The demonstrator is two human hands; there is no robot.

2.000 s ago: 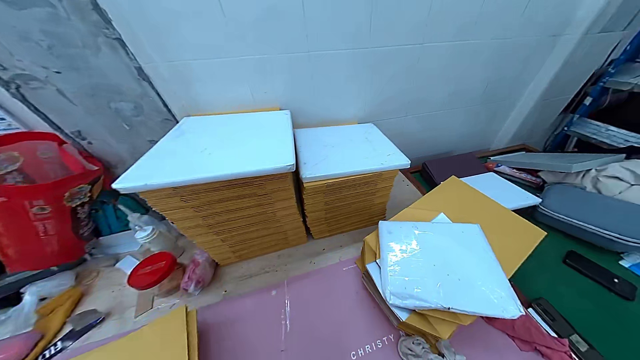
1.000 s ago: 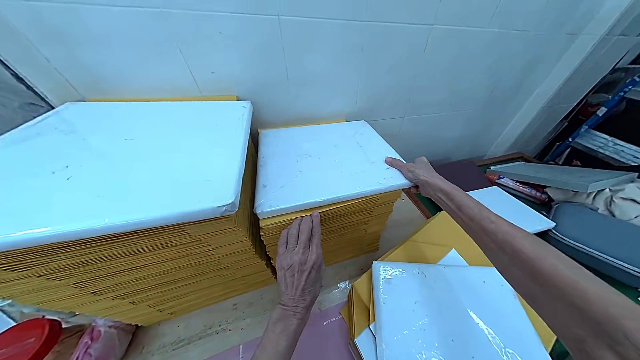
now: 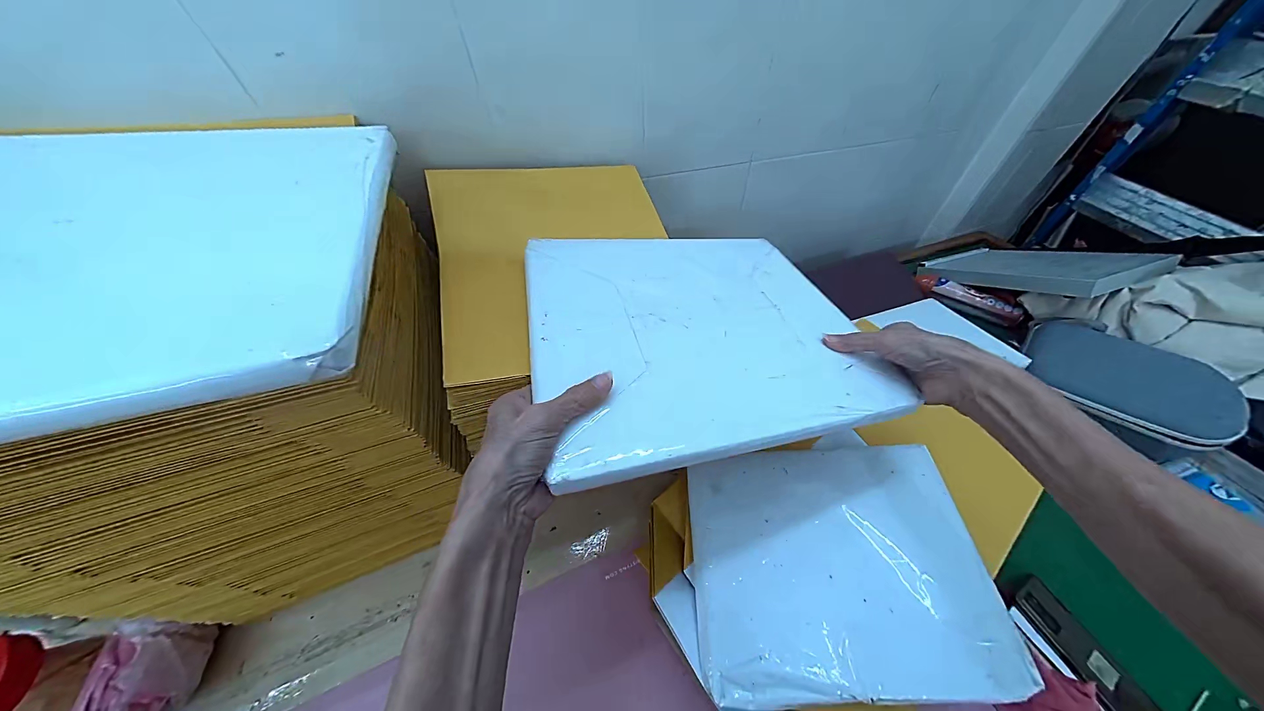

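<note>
A flat white slab in clear plastic wrap (image 3: 701, 346) is held up between my two hands, slightly tilted. My left hand (image 3: 533, 439) grips its near left corner, thumb on top; my right hand (image 3: 904, 360) holds the right edge. Behind and left of it, a stack of yellow-brown envelopes (image 3: 543, 202) shows its bare top. Below the slab lies another plastic-wrapped white slab (image 3: 849, 583), on yellow envelopes (image 3: 953, 464) and white sheets. At the left, a larger wrapped white slab (image 3: 178, 267) rests on a tall stack of yellow-brown envelopes (image 3: 217, 504).
A pale tiled wall (image 3: 553, 79) rises behind the stacks. To the right are a grey zip case (image 3: 1136, 380), a grey flat panel (image 3: 1052, 269), beige cloth (image 3: 1185, 306) and a dark device on a green surface (image 3: 1066, 632). A pink plastic bag (image 3: 153, 667) lies at lower left.
The held slab lay on top of the smaller envelope stack. Now both hands have lifted it off and moved it right and nearer, baring the top envelope.
</note>
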